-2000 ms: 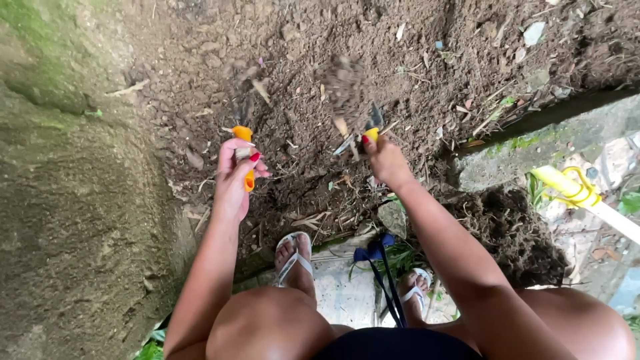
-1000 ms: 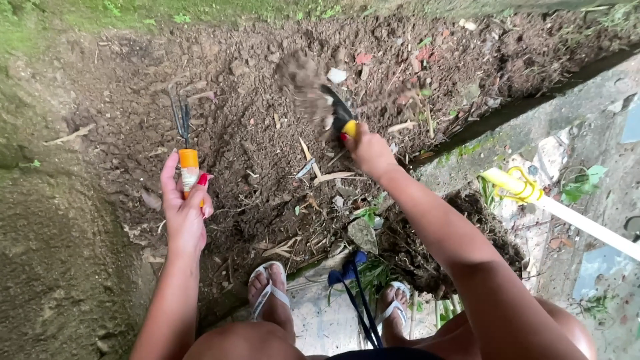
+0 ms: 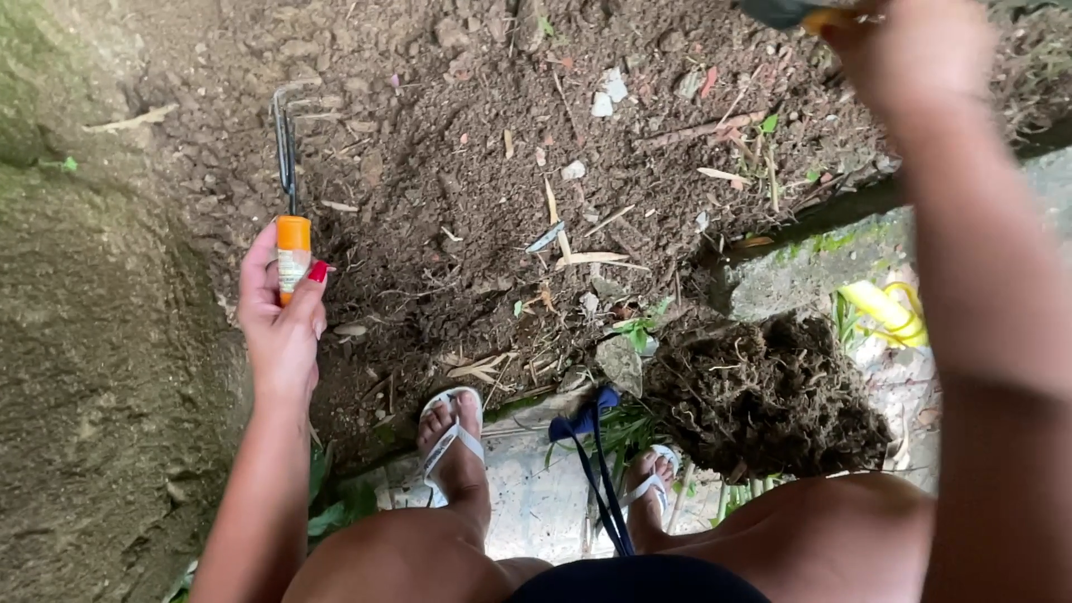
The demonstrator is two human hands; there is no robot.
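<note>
My left hand (image 3: 283, 310) is closed around the orange handle of a small hand cultivator (image 3: 287, 159); its bent metal tines point away from me, over or on the brown soil (image 3: 469, 167) at the left. My right hand (image 3: 930, 59), blurred and partly cut off by the top edge, grips a hand trowel (image 3: 783, 12) with an orange-yellow handle and a dark blade, near the bed's far right. Most of the trowel is out of view or behind the hand. Pale stone pieces, dry leaf strips and twigs lie on the soil between my hands.
A rough mossy wall or rock (image 3: 100, 352) rises at the left. A stone curb (image 3: 804, 268) edges the bed at the right. Near my feet in white flip-flops (image 3: 452, 435) lie a clump of rooty soil (image 3: 762, 402) and dark blue straps (image 3: 599, 469). A yellow plastic piece (image 3: 888, 311) lies beyond.
My right hand has moved with the trowel to the upper right, away from the middle of the bed. My left hand still holds the cultivator, its tines now plainly seen.
</note>
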